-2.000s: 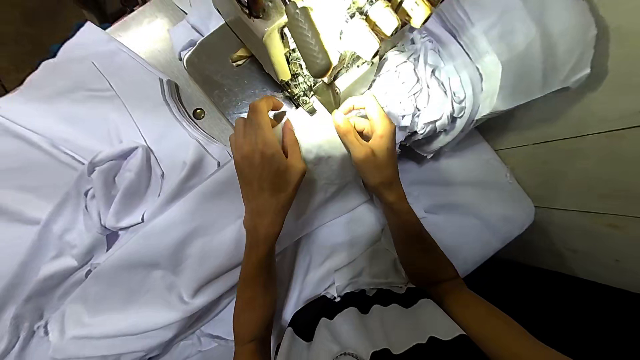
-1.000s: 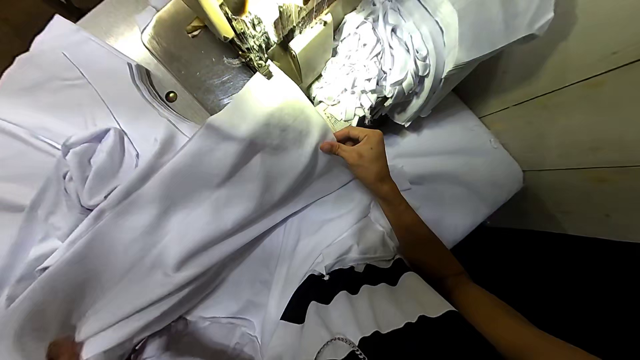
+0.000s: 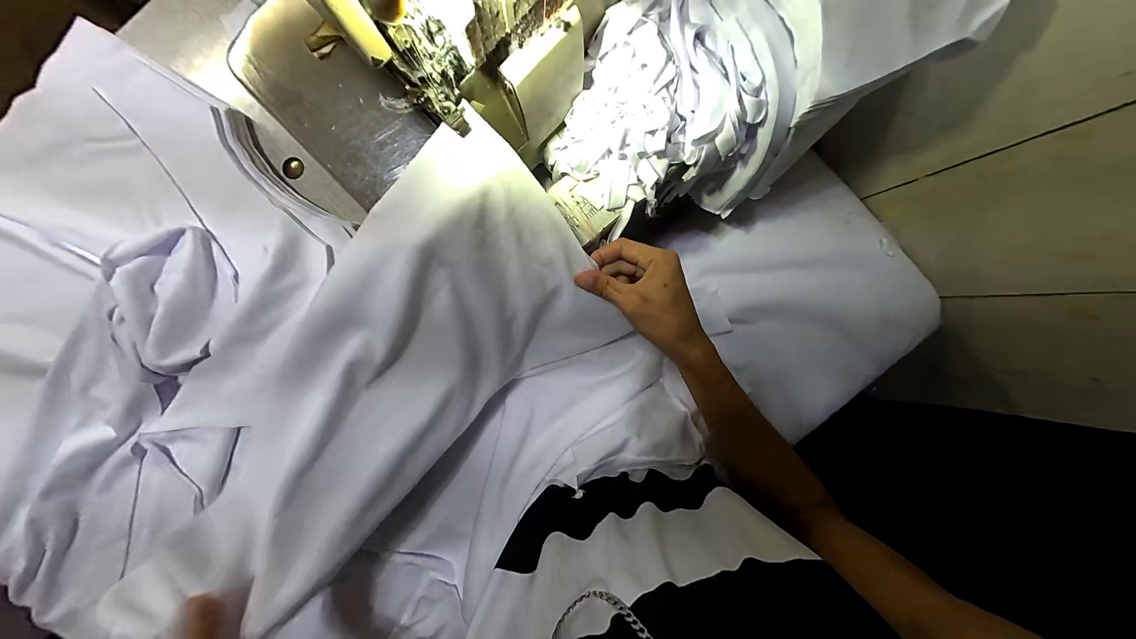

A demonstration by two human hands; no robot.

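A long piece of white fabric [image 3: 426,293] stretches from under the presser foot of a sewing machine [image 3: 435,80] down to the lower left. My right hand [image 3: 648,288] pinches its right edge between thumb and fingers, just below the needle area. My left hand [image 3: 206,614] is a blurred, partly visible shape at the bottom left, against the lower part of the fabric; whether its fingers grip the cloth is not clear. The machine's lamp lights the fabric's narrow upper end.
Bunched white fabric strips and stacked cloth [image 3: 666,106] lie right of the machine. More white garments [image 3: 160,302] cover the left side. A metal plate [image 3: 337,106] with a round screw [image 3: 292,167] adjoins the needle area. Pale boards [image 3: 1038,213] are at the right.
Two seconds ago both hands were at the presser foot. My left hand has since moved down to the bottom left, and the fabric now lies spread out. My right hand stays on the fabric's edge.
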